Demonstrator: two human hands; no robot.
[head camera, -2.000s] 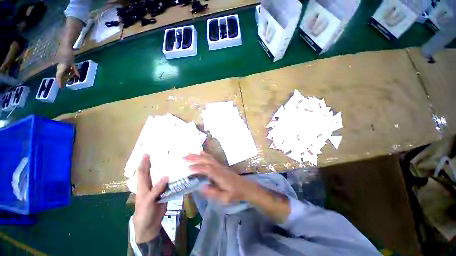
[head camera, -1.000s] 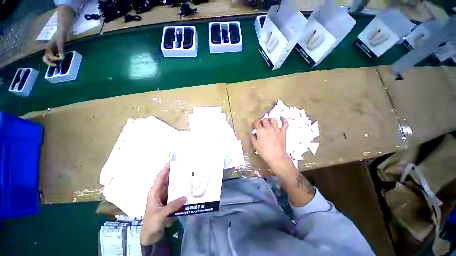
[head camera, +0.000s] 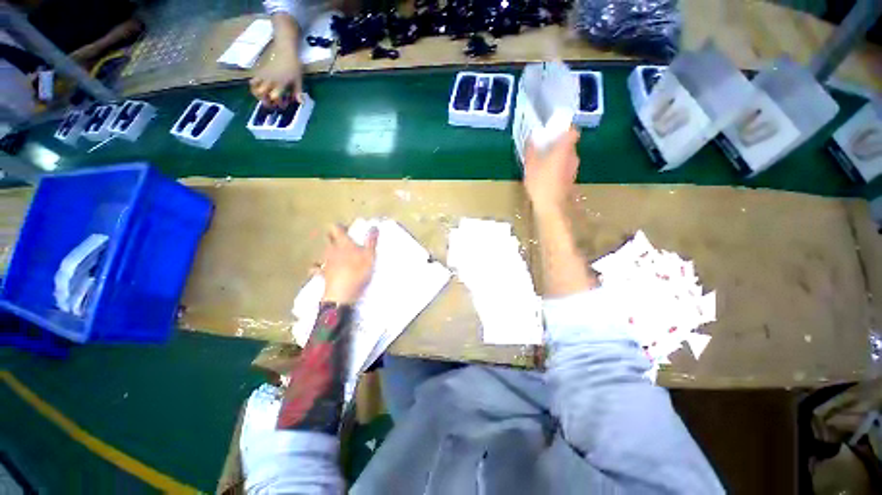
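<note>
My right hand (head camera: 552, 166) grips an open white retail box (head camera: 544, 106) on the green conveyor, in front of a white inner tray. My left hand (head camera: 349, 261) rests on the stack of flat white carton blanks (head camera: 404, 285); whether its fingers hold a blank cannot be told. White leaflets (head camera: 496, 280) lie in a pile between my arms. A loose heap of small white cards with red marks (head camera: 658, 300) lies right of my right forearm.
The green conveyor (head camera: 406, 135) carries inner trays (head camera: 481, 100) with black devices and open boxes (head camera: 677, 116) at right. A blue crate (head camera: 160, 253) stands left. Across, another person's hand (head camera: 277, 79) touches a tray. Black parts (head camera: 435, 24) and a grey plastic bundle (head camera: 629, 24) lie beyond.
The box has gone from my left hand to my right hand, out on the conveyor. My right hand has left the card heap. My left hand has moved onto the blanks.
</note>
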